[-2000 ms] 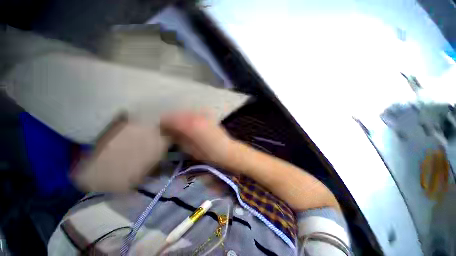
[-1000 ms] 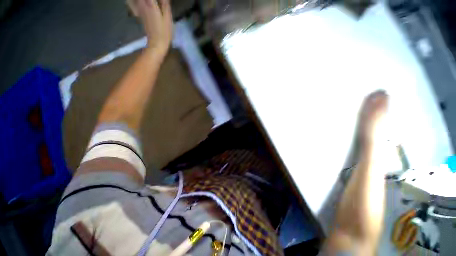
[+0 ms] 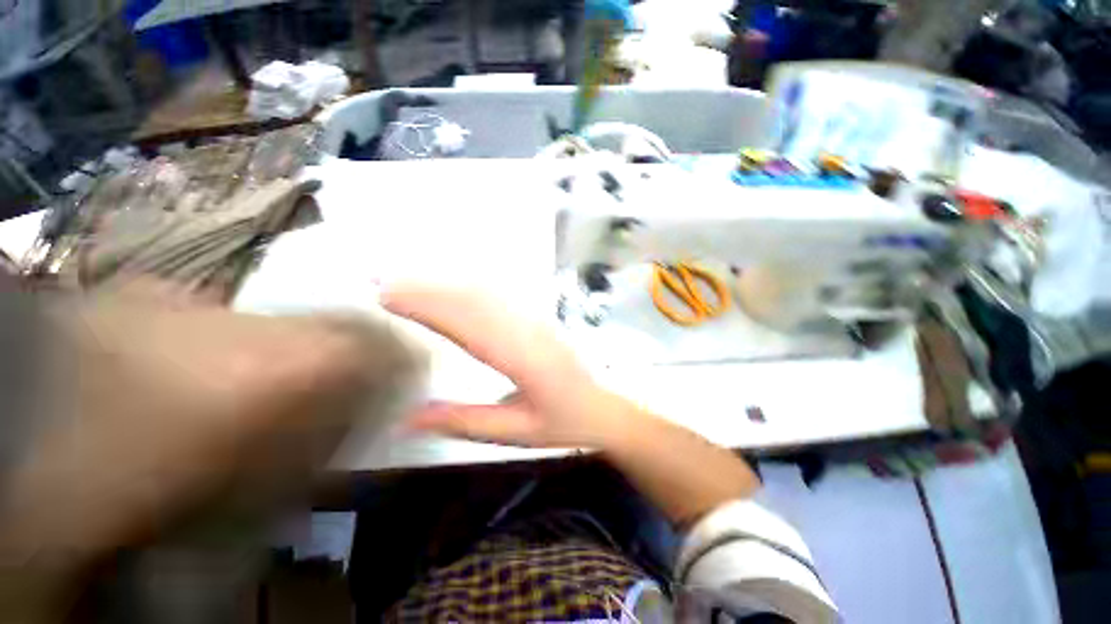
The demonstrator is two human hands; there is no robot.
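My right hand [image 3: 530, 390] is over the white machine table near its front edge, with thumb and fingers spread and nothing visible in it. A large, heavily blurred brown shape [image 3: 183, 402] fills the lower left, close to the camera, its right end beside my right fingertips. I cannot tell whether it is my left hand and forearm, cloth, or both. The white sewing machine [image 3: 780, 232] stands right of my right hand. Orange-handled scissors [image 3: 690, 293] lie at the machine, right of its needle area.
Crumpled brown cloth pieces [image 3: 183, 226] lie at the left of the table [image 3: 402, 226]. Small coloured items sit on a blue holder [image 3: 792, 179] atop the machine. Dark cloths [image 3: 975, 341] hang at the right end. A white bundle [image 3: 296, 88] lies at the back left.
The view has swung from the cloth stack and blue crate at the left to the machine. My right hand now shows spread over the table, and the brown blur has come in at left.
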